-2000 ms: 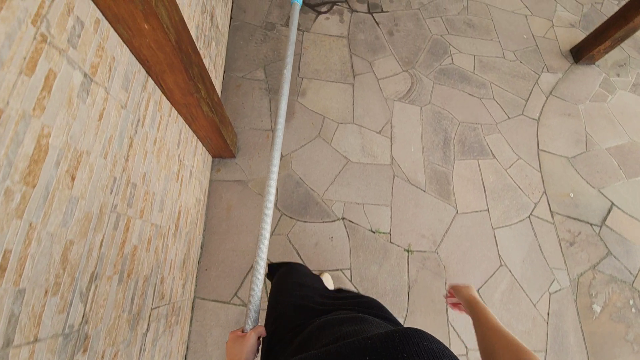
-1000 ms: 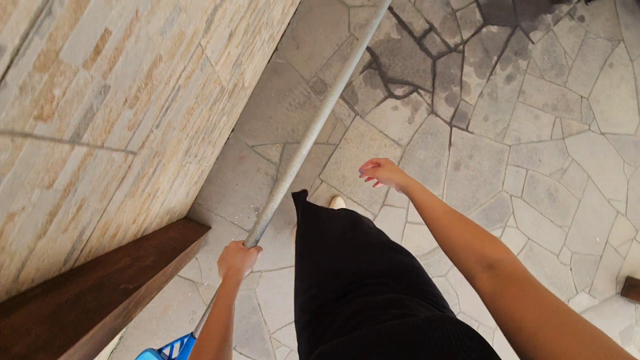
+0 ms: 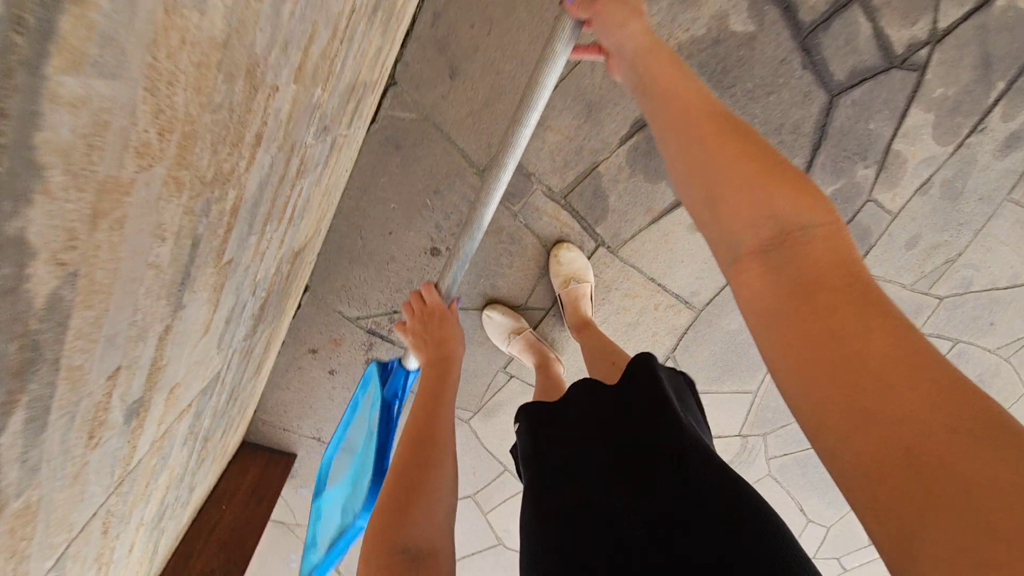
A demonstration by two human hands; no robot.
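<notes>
A long ribbed metal pole [image 3: 512,152] slants from the top of the view down to the left. My left hand [image 3: 432,328] is closed around it, just above a blue net head [image 3: 348,472] that looks like a pool skimmer. Up at the top edge, my right hand [image 3: 608,32] grips the same pole, its fingers partly cut off by the frame. The pole's far end lies outside the view. My left forearm hides part of the net's right side.
A stone-clad wall [image 3: 176,200] runs along the left, with a brown wooden post [image 3: 232,512] at its foot. Irregular stone paving [image 3: 688,296] covers the ground, with dark wet patches [image 3: 744,88] at upper right. My feet in beige shoes [image 3: 572,268] stand beneath the pole.
My right hand was off the pole and has taken hold of it. More of the blue net has come into view beside my left hand. The view has shifted.
</notes>
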